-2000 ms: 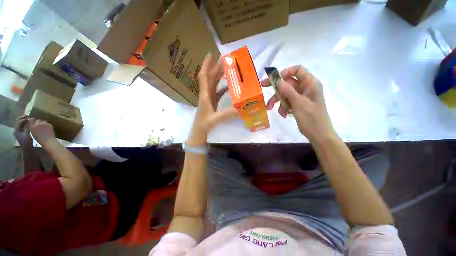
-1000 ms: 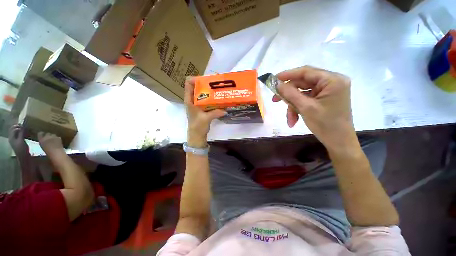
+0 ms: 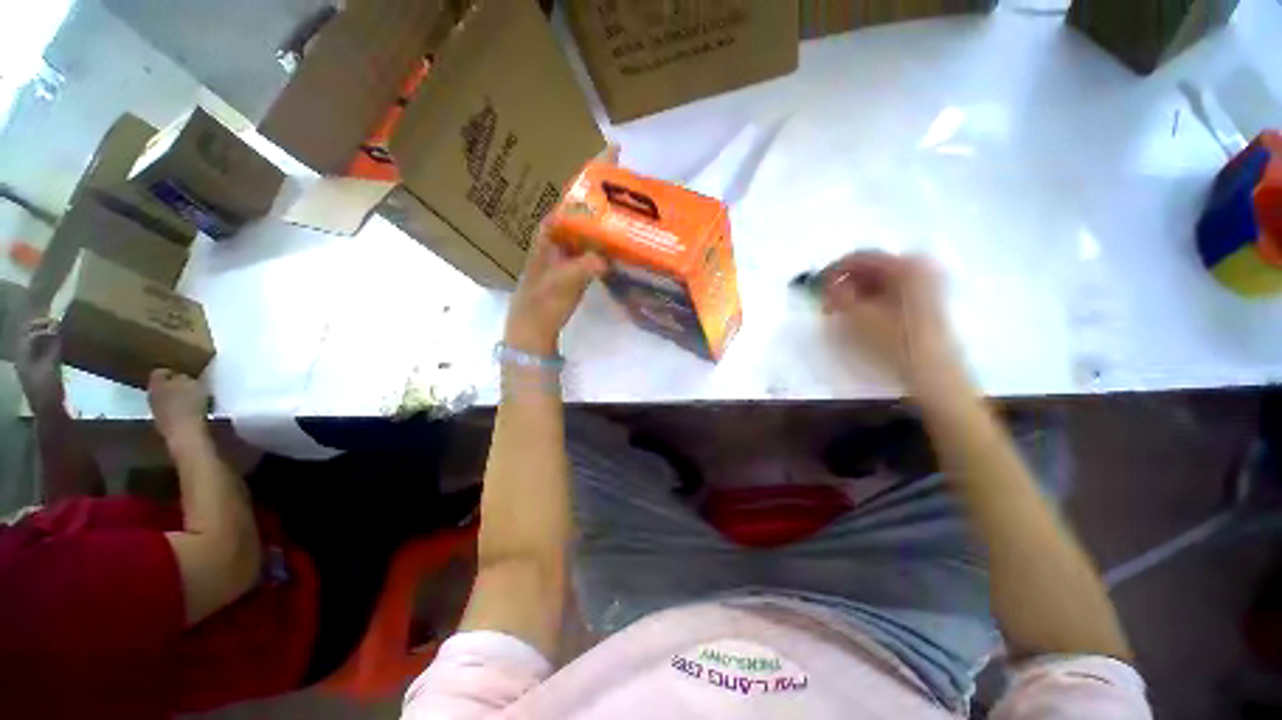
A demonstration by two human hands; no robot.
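An orange-topped retail box (image 3: 661, 225) with a black handle bar on top and dark printed sides is tilted in my left hand (image 3: 551, 293), low over the white bench. My left fingers hold its left end. My right hand (image 3: 889, 303) is to the right of the box, apart from it, and blurred. A thin blade (image 3: 807, 283) with a dark tip sticks out from its fingertips. Most of the blade is hidden by the fingers.
A printed brown carton (image 3: 492, 155) with orange boxes inside stands behind my left hand. Another carton (image 3: 689, 56) is at the back. A blue, red and yellow tape dispenser (image 3: 1244, 218) is at the right. At left a person in red (image 3: 99, 591) holds a small brown box (image 3: 134, 321).
The retail box has gone from upright to turned on its side, then to a tilt towards the lower right. My right hand has moved slightly lower, with the blade in it.
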